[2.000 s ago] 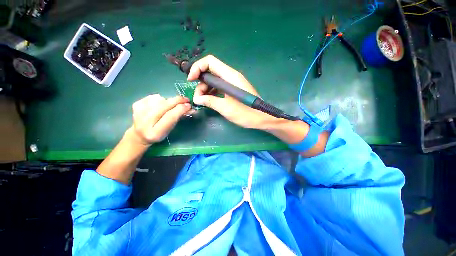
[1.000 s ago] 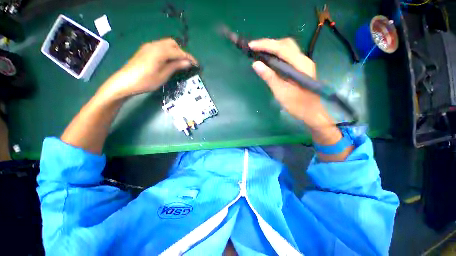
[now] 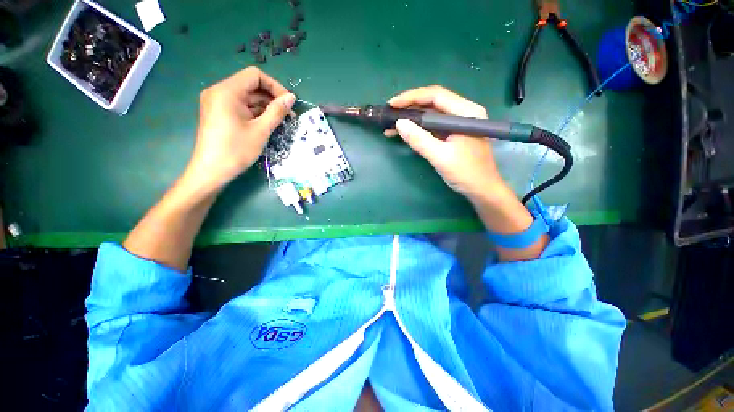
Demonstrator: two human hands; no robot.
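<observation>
The circuit board (image 3: 310, 153) lies on the green mat, its white, crowded face up, with white and yellow connectors on its near edge. My left hand (image 3: 241, 121) is over the board's upper left, thumb and finger pinched on a thin solder wire (image 3: 306, 102). My right hand (image 3: 451, 141) holds the soldering iron (image 3: 483, 126) like a pen, level, tip pointing left. The tip is at the board's upper edge by the wire's end; whether they touch is unclear.
A white parts tray (image 3: 121, 102) of black pieces stands upper left beside a white square (image 3: 150, 14). Small black components (image 3: 278, 42) lie beyond the board. Side cutters (image 3: 554, 52), a blue reel (image 3: 636, 55) and a black bin (image 3: 680, 161) are on the right. A blue cord trails from my right wrist.
The board went from my hands, green side showing, to the mat with its white face up. My left hand now pinches solder wire. The iron swung away, then back to the board's upper edge.
</observation>
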